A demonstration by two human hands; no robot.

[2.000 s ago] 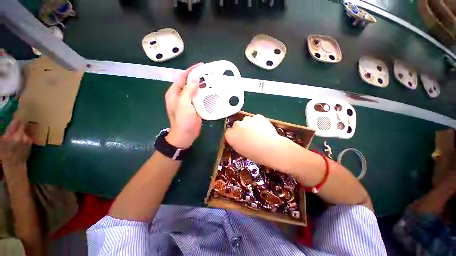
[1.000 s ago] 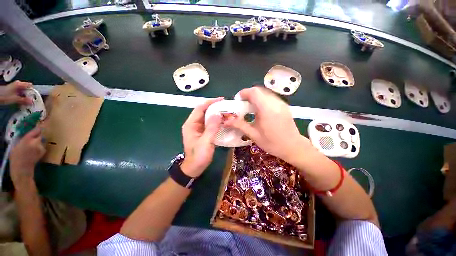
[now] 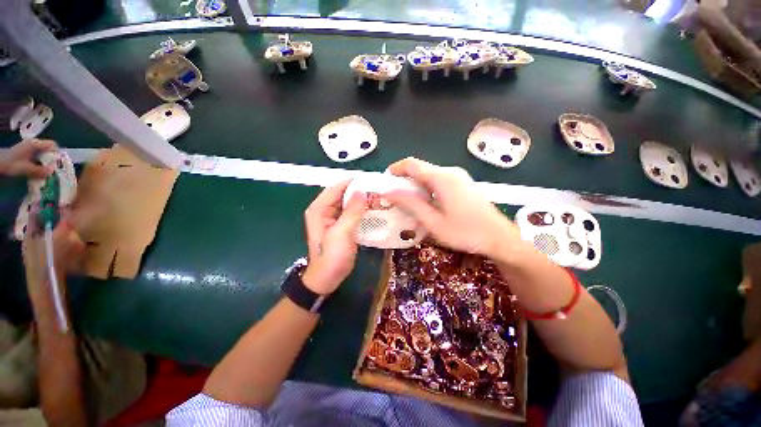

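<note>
A white front cover [image 3: 385, 227] is held up just above the far edge of the parts box, its grille patch facing me. My left hand [image 3: 332, 235] grips its left side, thumb on the face. My right hand [image 3: 446, 208] is at its upper right, fingers over the face. A small reddish-copper trim piece [image 3: 373, 201] shows on the cover between the fingers; its lower end and the right fingertips are partly hidden. The open parts box [image 3: 442, 399] holds many shiny copper pieces.
A reference cover [image 3: 557, 237] lies right of the box beside a clear loop [image 3: 619, 307]. Beyond the pale rail [image 3: 275, 173], the conveyor belt [image 3: 425, 104] carries covers and wired subassemblies. At left a neighbour's hands hold a green tool [image 3: 50, 200] by a cardboard mat [image 3: 125, 217]; a slanting post stands near.
My right hand has left the box and come to the cover, where a copper piece now shows. The cover has come down and nearer. Covers on the belt have shifted right.
</note>
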